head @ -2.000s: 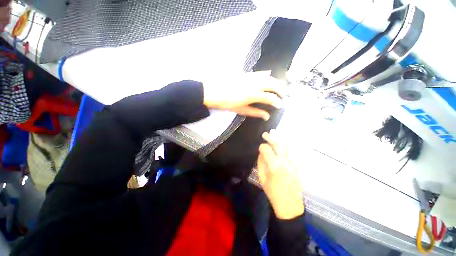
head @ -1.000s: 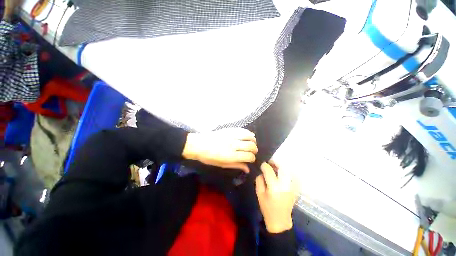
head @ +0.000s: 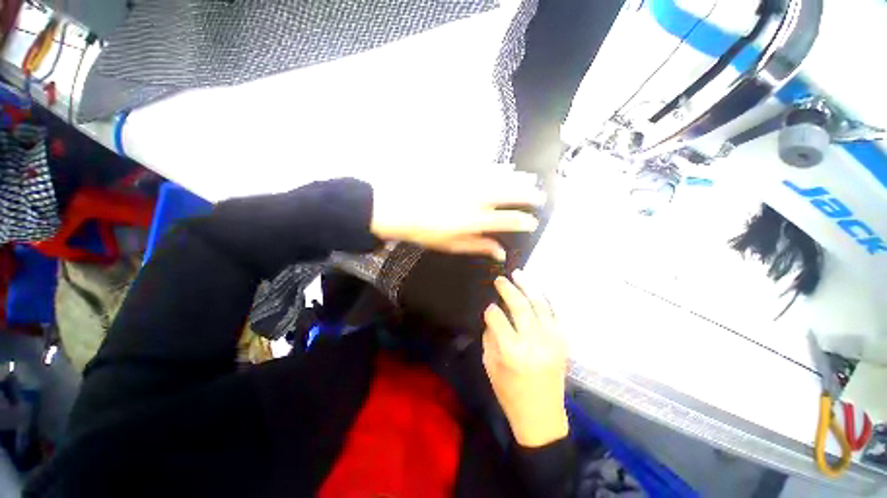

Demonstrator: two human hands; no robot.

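Note:
The joined piece (head: 443, 287), black with a checked strip along its left edge, runs from the table's front edge past the needle area (head: 574, 160) to the far side. My left hand (head: 457, 219) lies flat on it just left of the needle area, fingers pointing right. My right hand (head: 525, 355) is nearer the table edge, its fingertips on the right edge of the black fabric. Glare hides the presser foot and part of my left hand. The white sewing machine (head: 836, 219) with "JACK" lettering stands at the right.
A checked pile (head: 292, 39) lies at the far left of the table. A black thread tangle (head: 781, 251) is below the lettering. Orange-handled scissors (head: 830, 438) and a red-handled tool (head: 856, 426) lie at the right end. A blue crate (head: 175, 219) is left of the table.
Since one second ago, my left hand has moved up and right along the fabric towards the needle area. The fabric's far part has moved away from me. The camera view has shifted.

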